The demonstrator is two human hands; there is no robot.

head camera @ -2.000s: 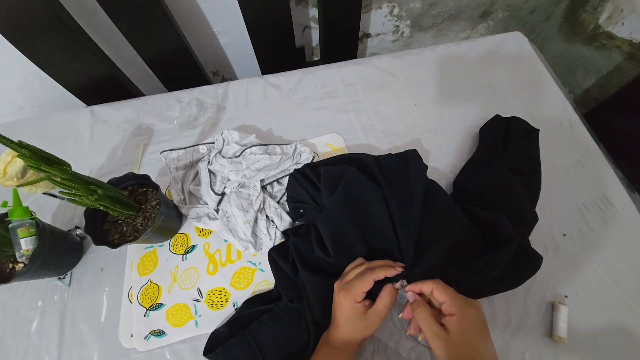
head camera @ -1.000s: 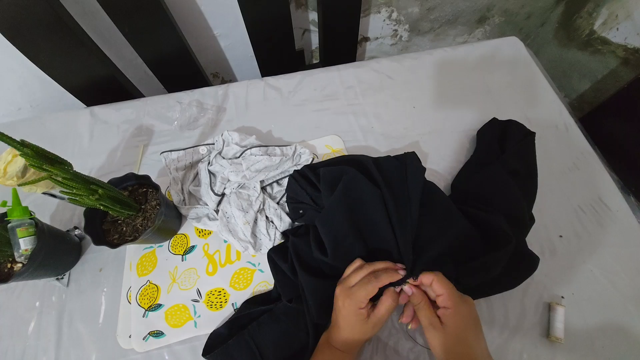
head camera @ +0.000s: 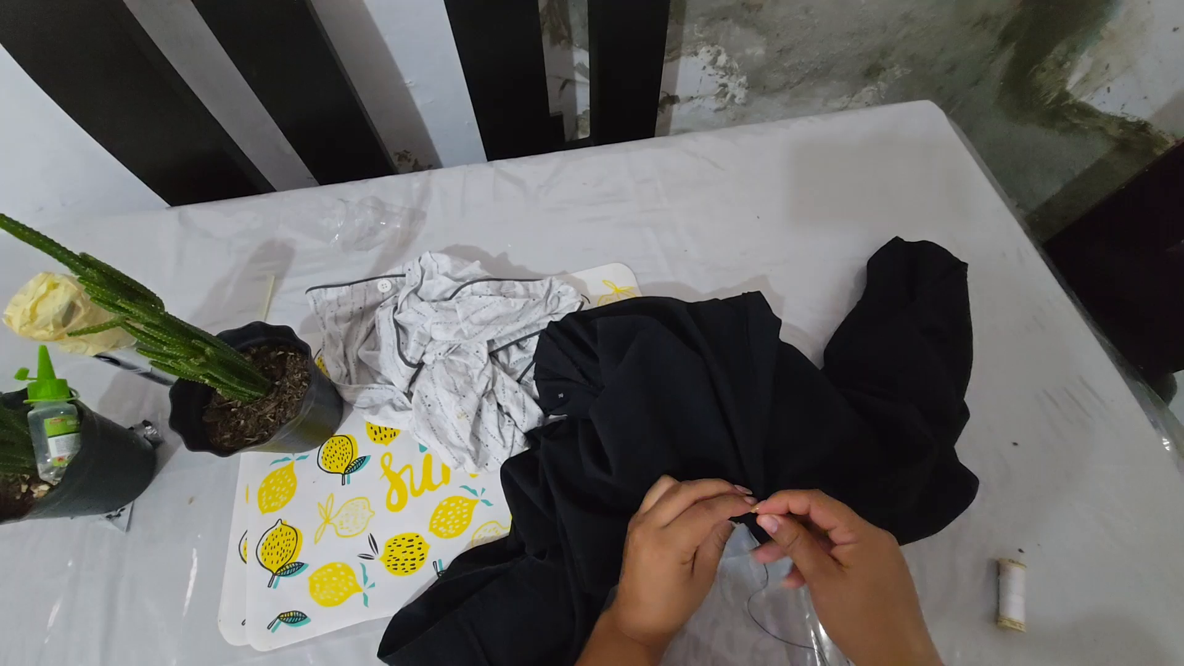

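Observation:
A black cloth garment (head camera: 684, 398) lies bunched across the table. My left hand (head camera: 675, 555) pinches a fold at its lower edge. Close against it, my right hand (head camera: 823, 555) has thumb and forefinger pinched together at the same fold; whatever small thing is between those fingertips is too small to make out. A dark thread (head camera: 760, 615) hangs in a loop below the fingers. To the right stands or lies a spool of white thread (head camera: 1011, 595).
A white patterned garment (head camera: 444, 351) lies on lemon-print placemats (head camera: 370, 555). At the left are a potted cactus (head camera: 254, 398), another dark pot (head camera: 111, 462) and a small green-capped bottle (head camera: 53, 421). The table (head camera: 786, 203) has a plastic cover; dark slats rise behind.
Both hands stay at the fold of the black garment, with small shifts of the right fingers. The thread loop shows more plainly below them than two seconds ago.

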